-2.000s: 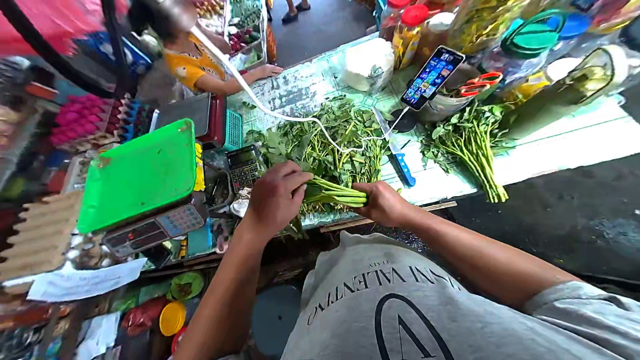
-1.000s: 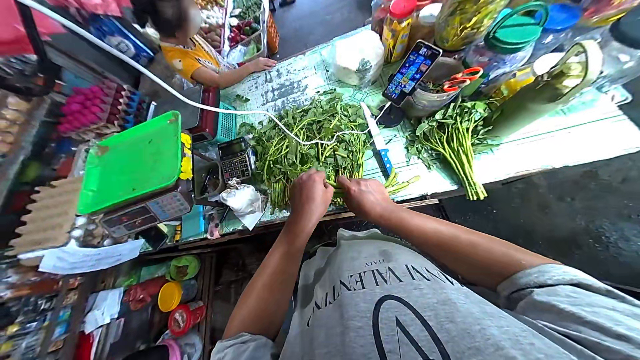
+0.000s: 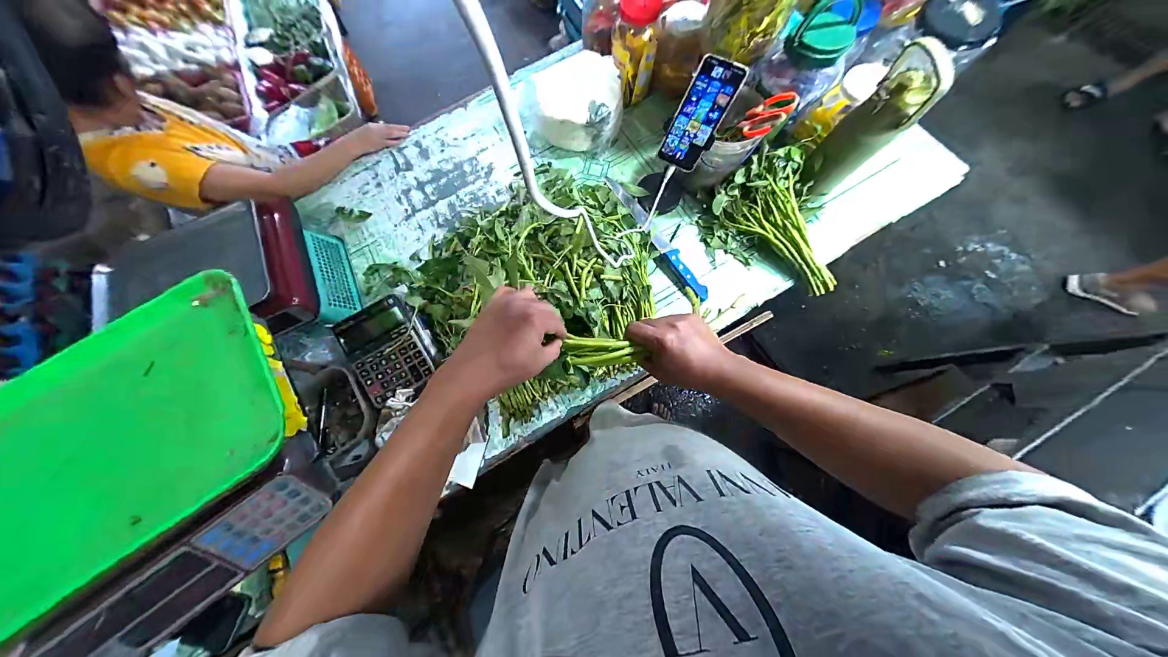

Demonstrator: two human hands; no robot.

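Between my hands runs a small bunch of green leafy-vegetable stems (image 3: pixel 602 351). My left hand (image 3: pixel 513 336) is closed around the bunch near its leafy side, and my right hand (image 3: pixel 680 349) grips the stem ends at the table's front edge. Just beyond my hands spreads a heap of leafy greens (image 3: pixel 547 251). A knife with a blue handle (image 3: pixel 680 274) lies to the right of the heap, its blade pointing away. Farther right, a separate bunch of greens (image 3: pixel 776 219) rests with its stems over the table's edge.
At left are a scale with a green tray (image 3: pixel 137 438), a calculator (image 3: pixel 388 351) and a teal basket (image 3: pixel 333 274). A phone on a stand (image 3: pixel 703 114), scissors (image 3: pixel 769 114), lidded jars (image 3: pixel 636 50) and a white bag (image 3: pixel 575 100) stand behind. A person (image 3: pixel 173 164) leans a hand on the table; a white cable hangs overhead.
My hands were close together over the front of the heap a second ago; now they are farther apart, with the stems showing between them. The view has shifted.
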